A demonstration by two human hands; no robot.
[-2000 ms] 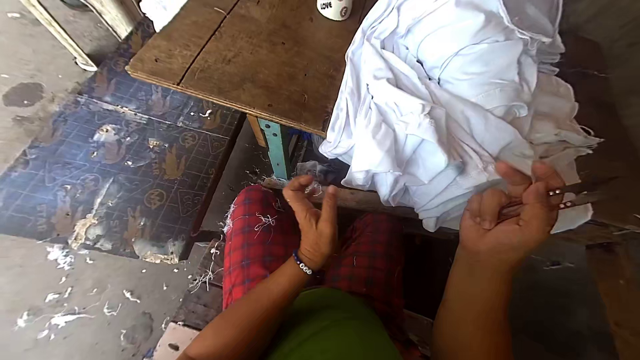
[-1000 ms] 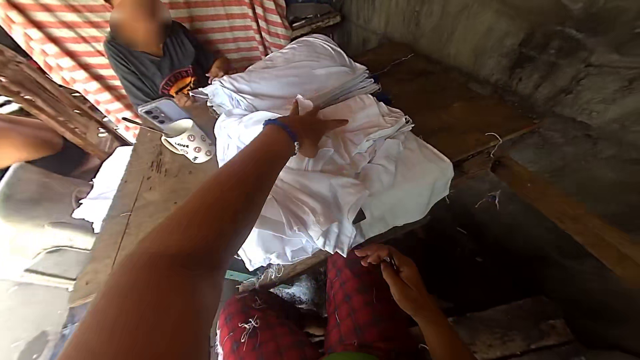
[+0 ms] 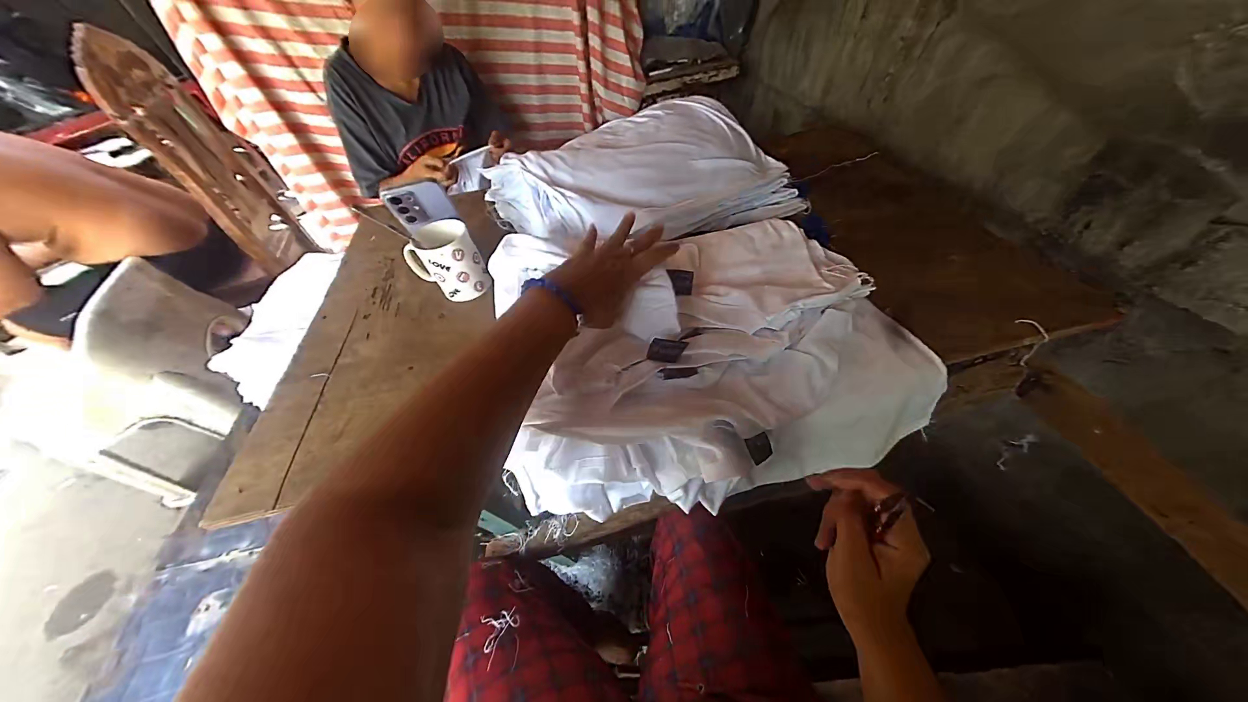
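White cloth garments with small dark labels (image 3: 721, 390) lie layered at the near side of the wooden table. My left hand (image 3: 614, 273), a blue band at its wrist, rests on top of them with the fingers spread; whether it pinches any cloth is not clear. Behind it lies a thicker folded stack of white cloth (image 3: 653, 166). Just off the table's near edge, right of the garments, my right hand (image 3: 873, 536) is curled around small metal thread snips (image 3: 887, 512), mostly hidden in the fingers.
A white mug (image 3: 450, 261) and a phone (image 3: 417, 205) stand at the left of the wooden table (image 3: 341, 361). Across it sits a person holding white cloth. Another person's arm is at far left, near a plastic chair (image 3: 156, 331). A concrete wall (image 3: 1024, 146) borders the right.
My left hand has moved from above my lap onto the white cloth. My right hand, with the snips, has drawn back from beside the cloth. The view has swung up toward the table.
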